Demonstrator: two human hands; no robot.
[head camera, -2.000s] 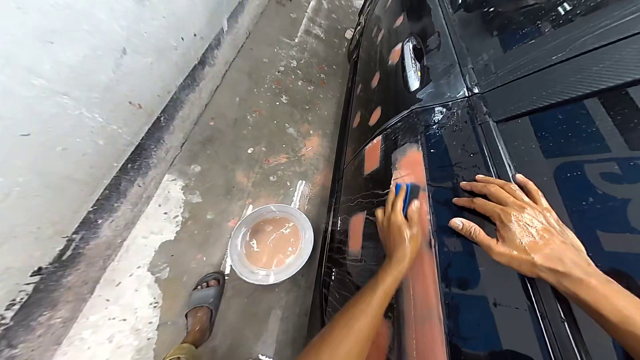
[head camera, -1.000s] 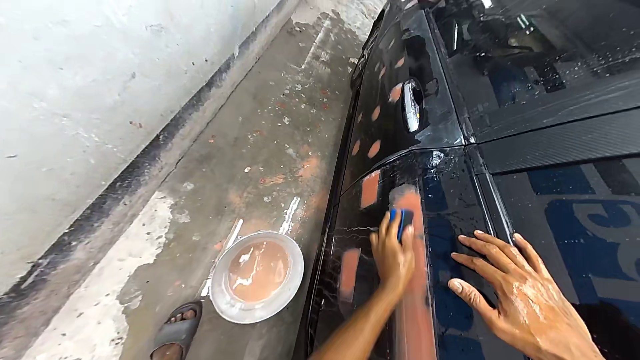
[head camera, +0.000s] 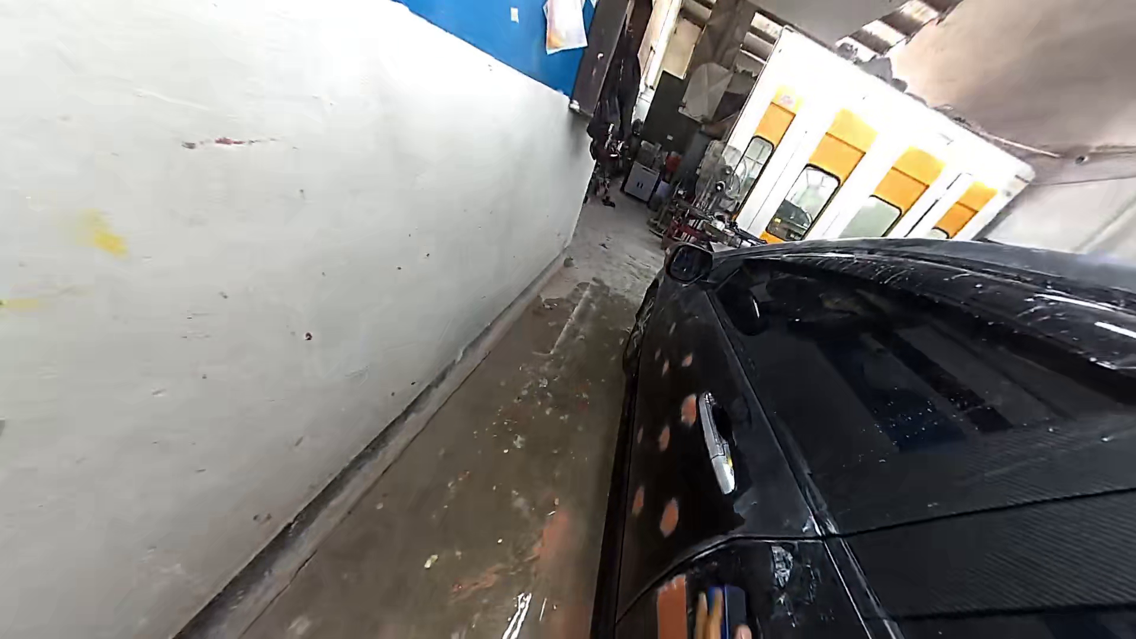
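At the bottom edge of the view, the fingertips of my left hand (head camera: 708, 617) hold a blue sanding block or pad (head camera: 733, 611) against the black car's rear door panel. An orange-pink filler patch (head camera: 672, 607) lies just left of the fingers. Farther forward, the black front door (head camera: 661, 524) carries several small orange-pink filler spots around a chrome door handle (head camera: 717, 444). The rest of that hand is below the frame. My right hand is out of view.
A white wall (head camera: 293, 266) runs along the left. Between it and the car lies a wet, stained concrete floor (head camera: 461, 479). A side mirror (head camera: 689, 264) juts out ahead; equipment and a white-and-orange booth (head camera: 834, 151) stand beyond.
The view has swung up and forward, so my right hand and the basin on the floor have left the frame. The hand with the blue block now shows only at the bottom edge.
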